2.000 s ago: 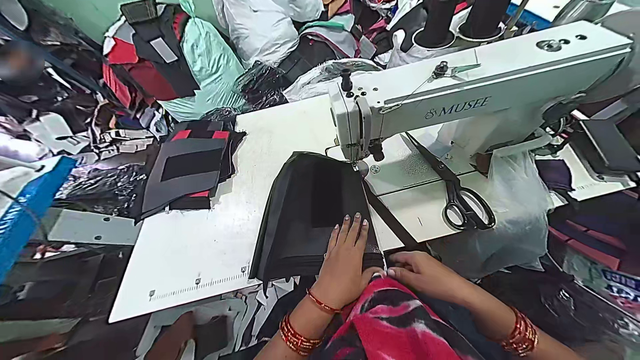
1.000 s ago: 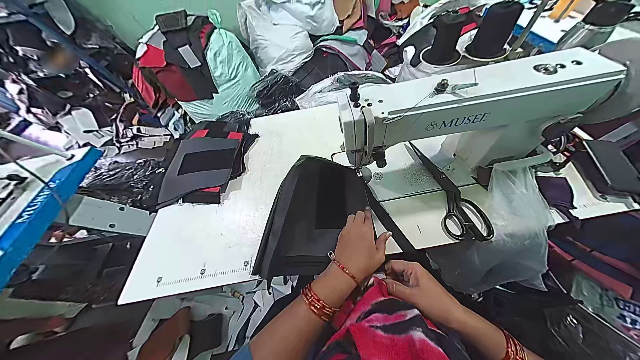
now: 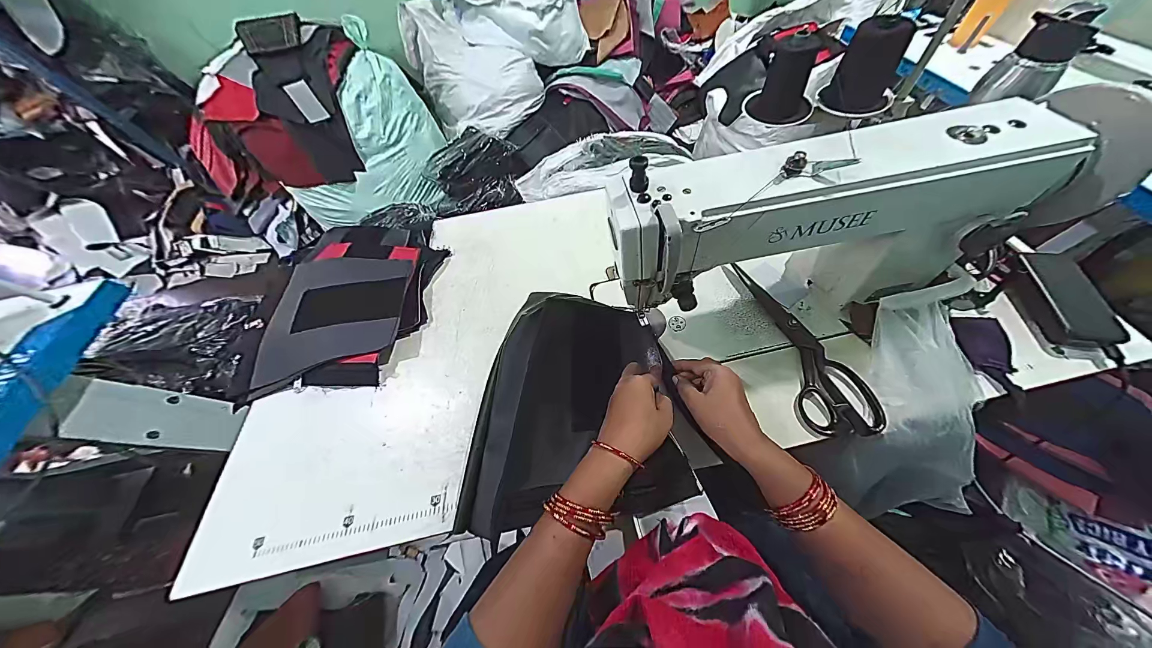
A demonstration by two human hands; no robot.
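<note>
A black fabric panel (image 3: 558, 396) lies on the white table of a Musee sewing machine (image 3: 846, 207), its upper right corner by the needle and presser foot. My left hand (image 3: 637, 414) pinches the panel's right edge just below the foot. Close beside it, my right hand (image 3: 717, 405) has its fingertips closed on a narrow black strip (image 3: 677, 396) that runs along that edge. The exact finger contact is partly hidden. Large black-handled scissors (image 3: 814, 369) lie to the right of my right hand.
Stacked grey, black and red pieces (image 3: 346, 310) lie on the table's left part. Black thread cones (image 3: 783, 76) stand behind the machine. A clear plastic bag (image 3: 927, 396) hangs at the right edge. Stuffed white sacks (image 3: 477, 72) and a pale green bag (image 3: 387, 126) are behind the table.
Both hands have moved up toward the presser foot. My left hand, earlier flat on the panel, now pinches its edge; my right hand has come up from near the lap to the strip.
</note>
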